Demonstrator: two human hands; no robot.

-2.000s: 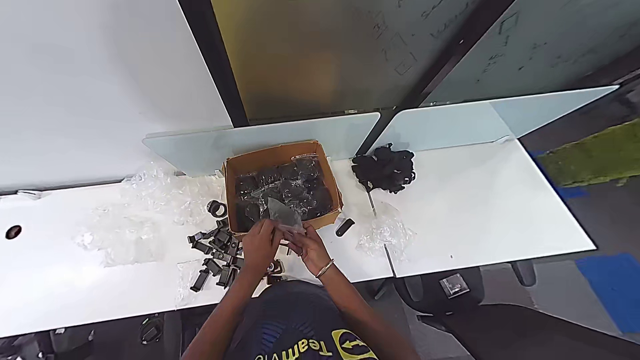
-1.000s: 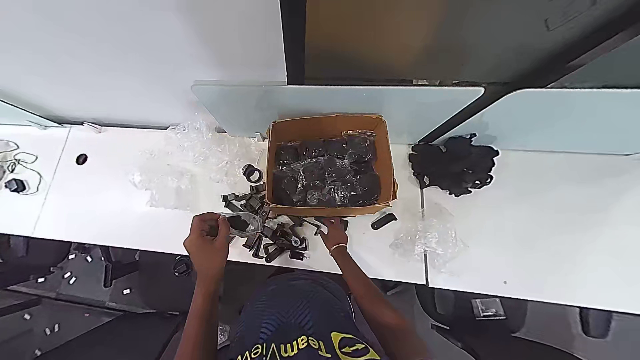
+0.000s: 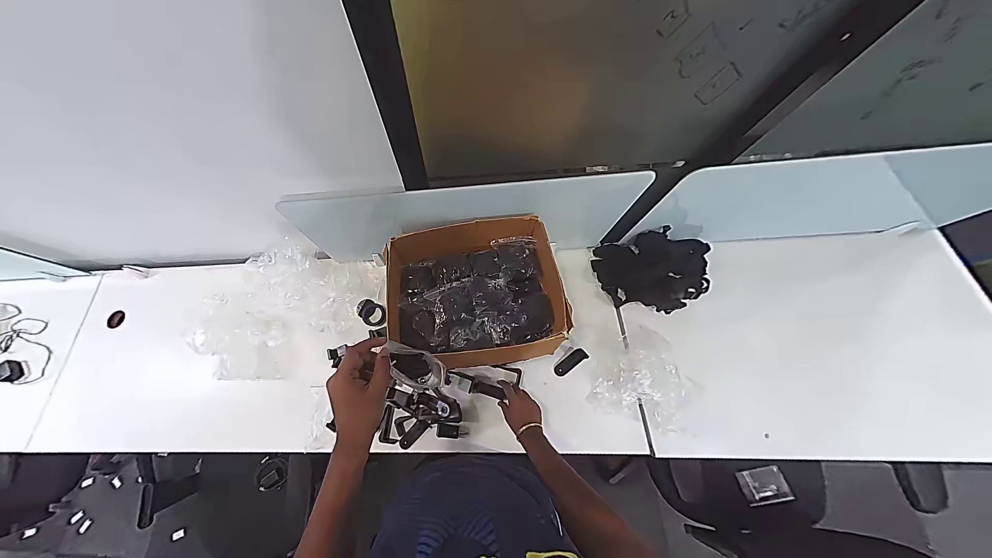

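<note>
My left hand (image 3: 360, 387) holds a clear plastic bag (image 3: 417, 366) with a dark item inside, at the front left corner of a cardboard box (image 3: 480, 232). My right hand (image 3: 521, 409) has its fingers on a black plastic part (image 3: 488, 389) in front of the box. The box holds several bagged black items (image 3: 473, 302). A pile of black clips and brackets (image 3: 422, 415) lies between my hands, near the table's front edge. Black rings (image 3: 371, 312) lie left of the box, and a lone black piece (image 3: 571, 361) is at its front right corner.
Crumpled clear bags (image 3: 271, 310) spread left of the box, with more (image 3: 643, 380) at right. A heap of black straps (image 3: 655, 269) lies on the white table (image 3: 806, 341). Low glass dividers (image 3: 496, 203) stand behind. A cable (image 3: 27, 341) lies far left; chairs are below.
Two seconds ago both hands were together at the box's front edge with a bag. Now they are apart, and my left hand has the bag near the box's front left corner. The view shifts.
</note>
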